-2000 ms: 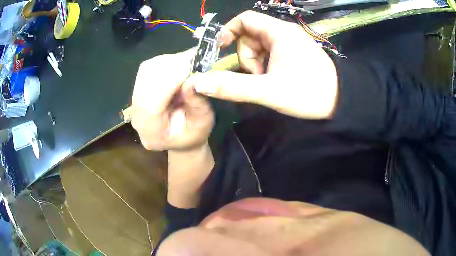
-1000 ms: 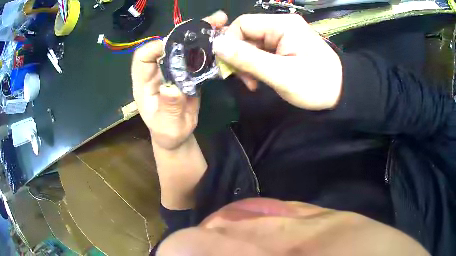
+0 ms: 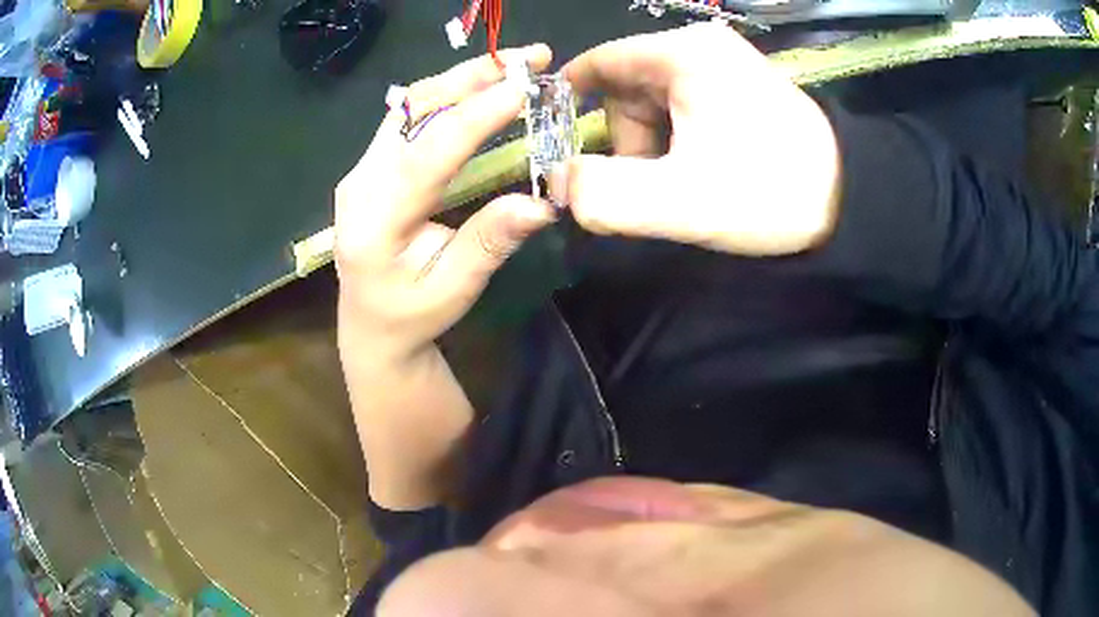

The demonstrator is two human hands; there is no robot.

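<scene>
The LED board with its clear plastic lens ring (image 3: 551,135) is held edge-on between both hands above the bench edge. My left hand (image 3: 440,199) grips its left side, fingertips at the top and thumb at the bottom. My right hand (image 3: 711,151) holds its right side between fingers and thumb. Red wires (image 3: 493,27) rise from the top of the board. A small white plug with thin coloured wires (image 3: 404,111) shows by the back of my left fingers. The board's face is turned out of sight.
A round black part (image 3: 331,33) lies on the dark bench (image 3: 229,157). A yellow tape roll (image 3: 169,31), clear plastic and small white pieces (image 3: 53,299) are at the left. More parts lie at the top right. Brown cardboard (image 3: 241,470) is below the worn bench edge.
The board went from edge-on to showing its face with the centre hole, and is now edge-on again, slightly further right. My left fingers have spread along it. The coloured wires are now mostly hidden.
</scene>
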